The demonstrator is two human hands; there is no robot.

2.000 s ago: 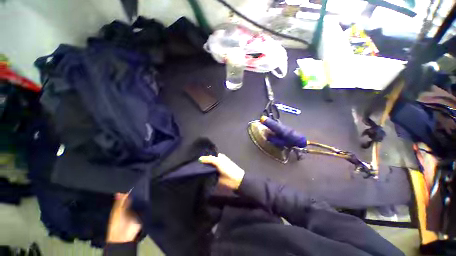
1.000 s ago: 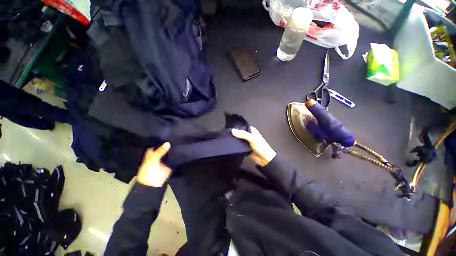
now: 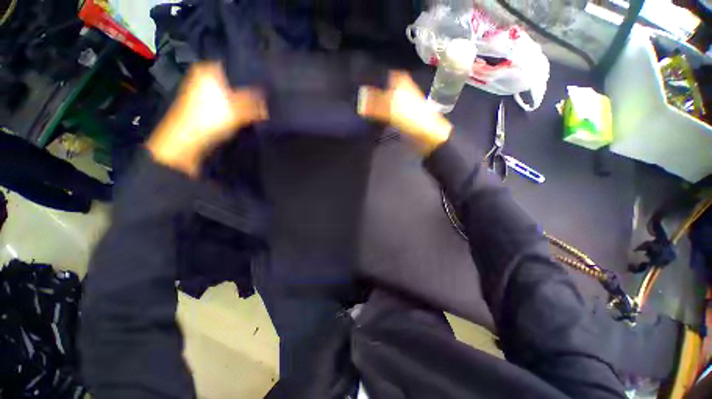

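Observation:
A dark garment piece hangs stretched between my two hands, over the table edge and in front of my legs. My left hand is blurred and grips its left upper edge. My right hand is also blurred and grips its right upper edge. The navy and black garment heap lies behind and left of it, partly hidden. The steam iron is mostly hidden under my right sleeve; only a thin rim of its soleplate shows.
Shears and a small white-blue tool lie beyond the iron. A bottle, a white-red bag, a green-white pack and a white box stand farther back. The hose runs right. Black pieces lie on the floor.
Both hands have moved up and away from my body with the piece, which now hangs flat between them. My right sleeve now covers most of the iron. The phone is no longer visible.

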